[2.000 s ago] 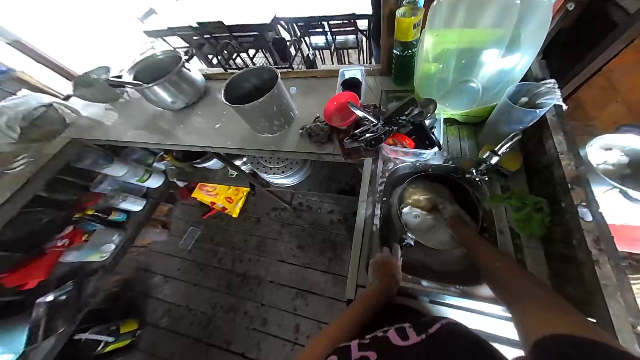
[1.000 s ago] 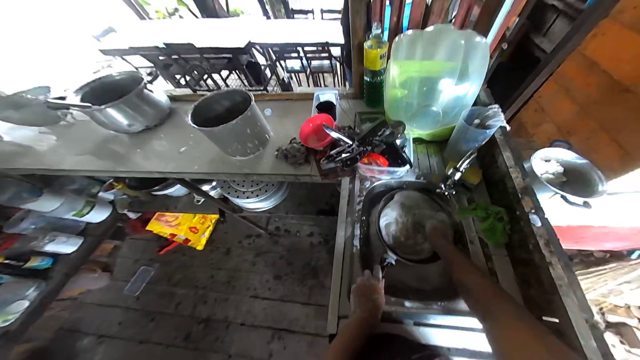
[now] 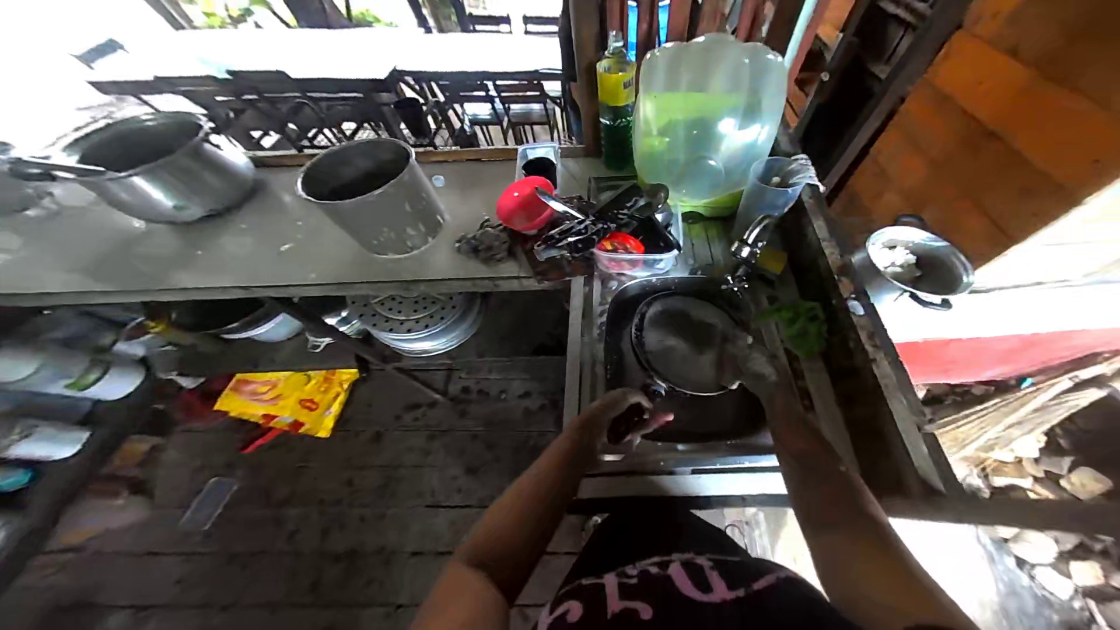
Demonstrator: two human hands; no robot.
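Note:
A round dark pan (image 3: 687,343) with a metallic rim is tilted over the sink basin (image 3: 717,427), its broad face towards me. My left hand (image 3: 628,418) is curled around the pan's dark handle at the near left of the basin. At the pan's right edge, my right hand (image 3: 751,366) touches the rim; its fingers are blurred, so whether it holds anything is unclear. The metal faucet (image 3: 748,249) stands at the far right corner of the sink, beyond the pan.
A plastic container of utensils (image 3: 637,261) and a red bowl (image 3: 525,204) sit behind the sink. Leafy greens (image 3: 798,326) lie right of it. A grey pot (image 3: 374,197) and a shiny pot (image 3: 157,166) stand on the counter. A large translucent jug (image 3: 709,127) is at the back.
The pan's face, whitish with suds one second ago, now looks dark. My left hand has moved up to the handle. The view has shifted towards the right.

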